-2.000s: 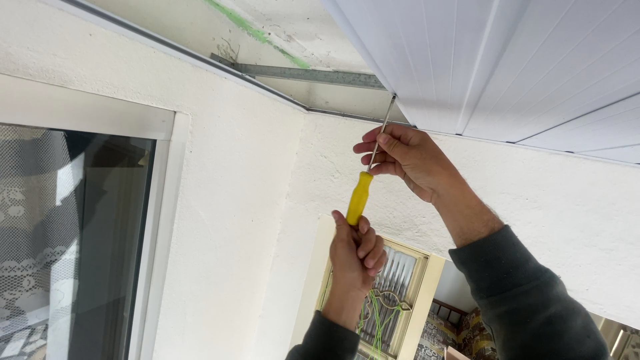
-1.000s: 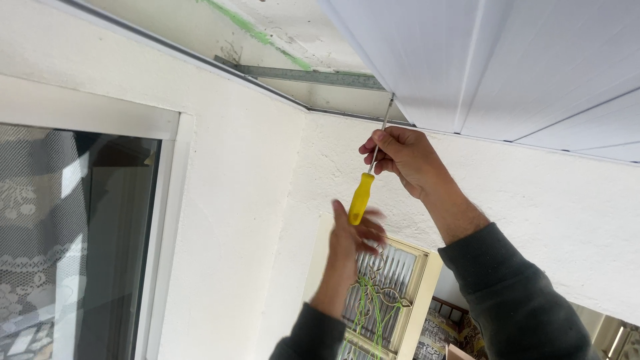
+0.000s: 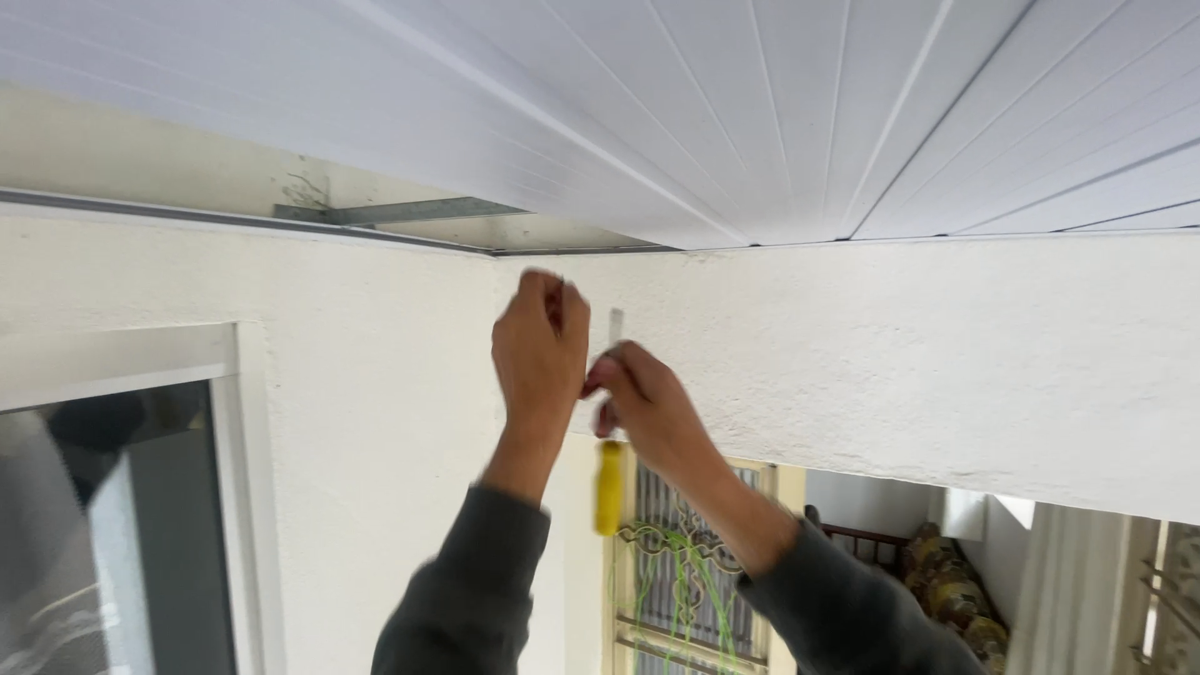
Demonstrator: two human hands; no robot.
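Observation:
My right hand [image 3: 656,403] pinches the metal shaft of a screwdriver; its yellow handle [image 3: 607,489] hangs below the fingers and its tip points up, blurred. Just left of it, my left hand [image 3: 542,328] is raised with fingers bent together; a small dark bit shows at the fingertips, too unclear to name. Both hands are below the white ceiling panels [image 3: 656,122], not touching them. Left of the panel edge, a metal strip [image 3: 431,210] crosses the gap between panel and wall.
An edge trim [image 3: 234,221] runs along the top of the white wall [image 3: 375,422]. A framed window [image 3: 122,525] stands at the left. Below the hands is a door with a wrought-metal grille [image 3: 689,553], and a patterned sofa [image 3: 947,581] shows at lower right.
The screwdriver has come down from the panel edge, held by its shaft. My left hand has left the handle area and risen beside my right hand. The view has shifted.

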